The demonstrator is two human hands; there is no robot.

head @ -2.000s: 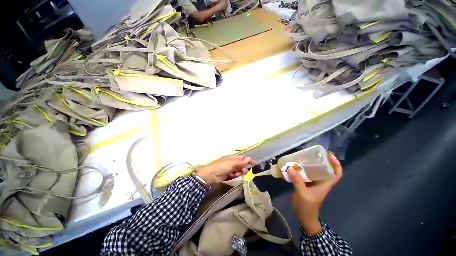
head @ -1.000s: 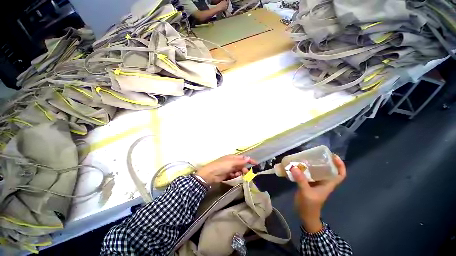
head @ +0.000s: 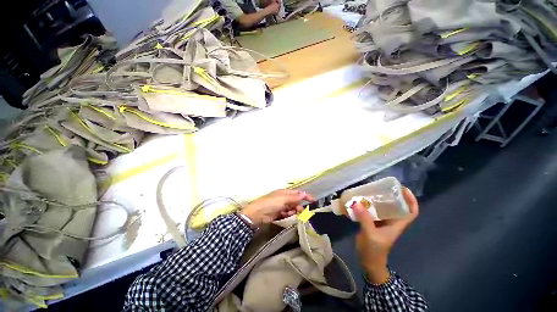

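A beige handbag [head: 269, 280] lies below the table's near edge, with a dark zipper line along its opening and a small shiny silvery lump [head: 292, 297] on its side. My left hand [head: 276, 206] pinches the bag's top corner beside a yellow tape tuft [head: 305, 214]. What exactly its fingertips hold is too small to tell. My right hand [head: 383, 234] holds a clear-whitish glue bottle [head: 388, 198] on its side. The bottle's narrow nozzle points left and its tip is at the yellow tuft.
A white table [head: 256, 152] with yellow tape lines spans the view. Heaped beige bags [head: 177, 100] lie at the left and more bags [head: 427, 55] at the right. A flat board [head: 293, 42] and a person's arm [head: 256, 13] are at the far side. A stool frame [head: 507, 116] stands right.
The bottle in my right hand has shifted slightly left, bringing its nozzle closer to the yellow tuft. My left hand and the bag have hardly moved.
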